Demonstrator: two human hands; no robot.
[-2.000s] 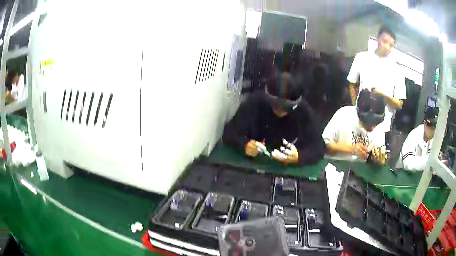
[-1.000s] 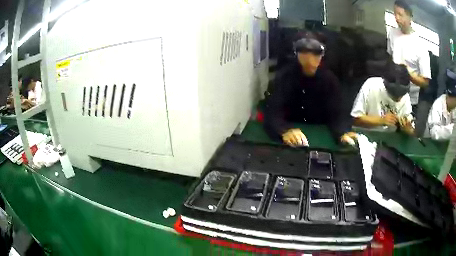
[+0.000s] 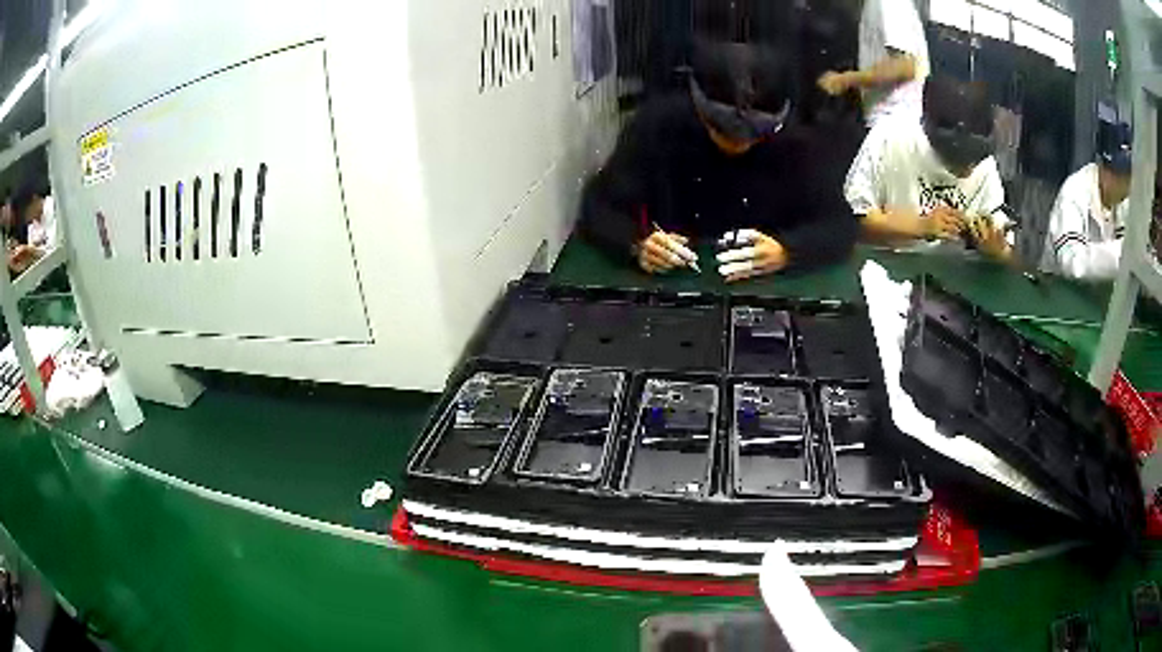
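A phone back housing (image 3: 714, 633) shows only its upper part at the bottom edge. A white-gloved finger beside it, seemingly of my right hand (image 3: 805, 604), points up and left in front of the tray stack. The rest of that hand is cut off, so its hold on the housing cannot be told. My left hand is out of the picture. The black blister tray (image 3: 561, 492) holds several dark housings in its front row and one housing (image 3: 762, 341) in the back row. White bands (image 3: 612, 548) show between the stacked trays.
A red tray (image 3: 946, 545) lies under the stack. A black tray (image 3: 1007, 395) leans on its right. A large off-white machine (image 3: 255, 102) stands left. Small white pieces (image 3: 376, 493) lie on the green surface. People sit opposite. More housings (image 3: 1074, 634) show at the lower right edge.
The view has shifted, so the tray stack sits higher and further left. A housing and a gloved finger have come in at the bottom edge. The person opposite has brought both hands together.
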